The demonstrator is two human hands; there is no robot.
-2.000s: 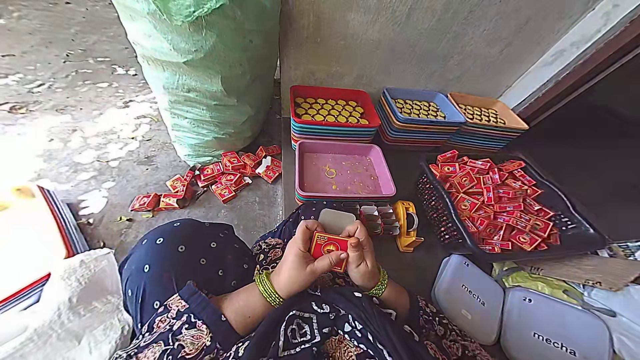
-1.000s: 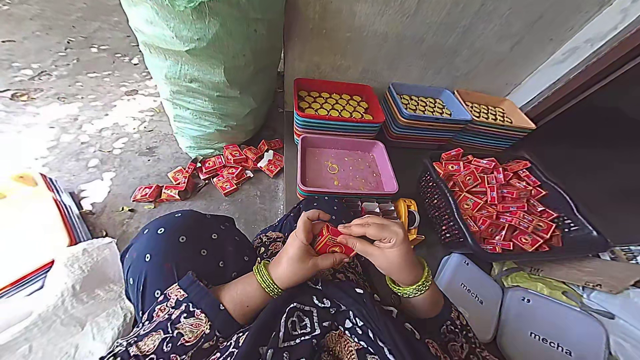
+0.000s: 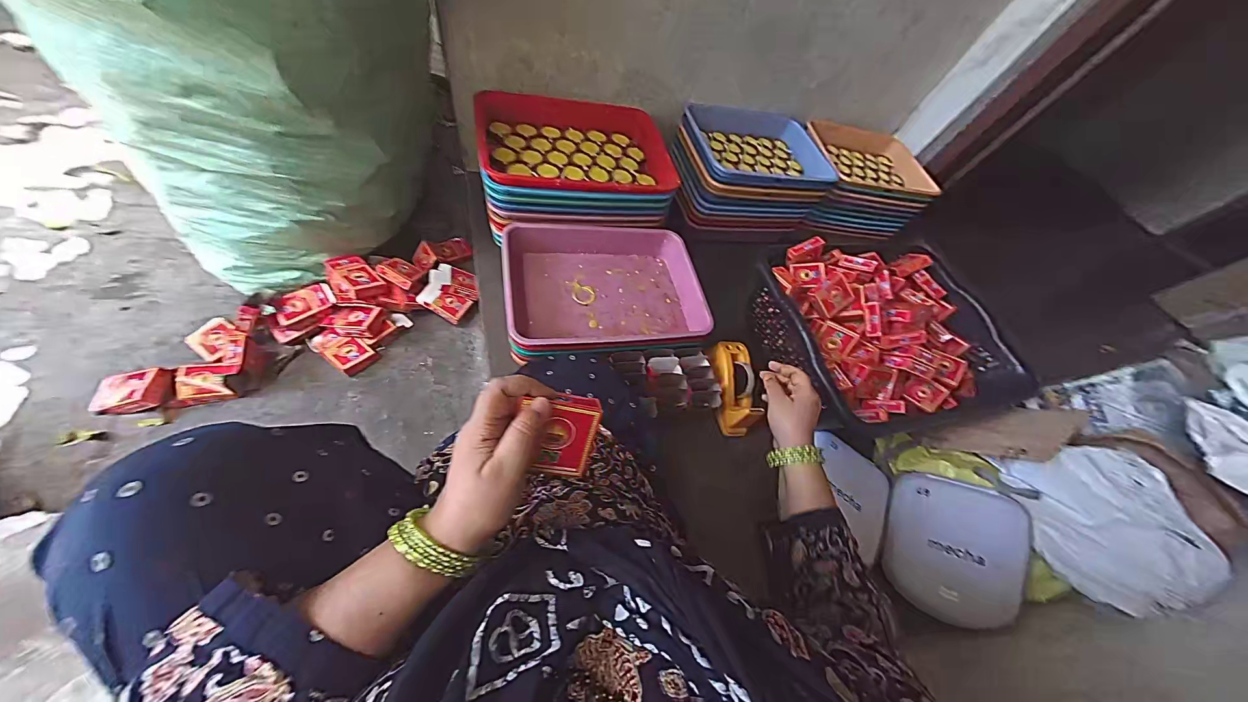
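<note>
My left hand (image 3: 497,458) holds a small red printed cardboard box (image 3: 565,437) by its left edge, above my lap. My right hand (image 3: 792,402) is beside a yellow tape dispenser (image 3: 738,388), its thumb and forefinger close together; whether a piece of tape is between them cannot be told. Left of the dispenser stand several small open boxes (image 3: 669,382), partly behind my knee. The pink plastic tray (image 3: 704,312) beyond them holds yellow crumbs and a ring-shaped scrap. A black plastic basket (image 3: 1009,361) full of red boxes (image 3: 877,327) is just right of my right hand.
Stacked trays with yellow-topped round pieces, the top ones red (image 3: 585,117), blue (image 3: 760,177) and orange (image 3: 877,139), stand along the wall. More red boxes (image 3: 351,317) lie by a green sack (image 3: 263,136). Grey lids (image 3: 955,551) and plastic bags (image 3: 1121,517) are at the right.
My right hand has left the red box and moved right, to the tape dispenser. The box, earlier between both hands, is now in my left hand alone.
</note>
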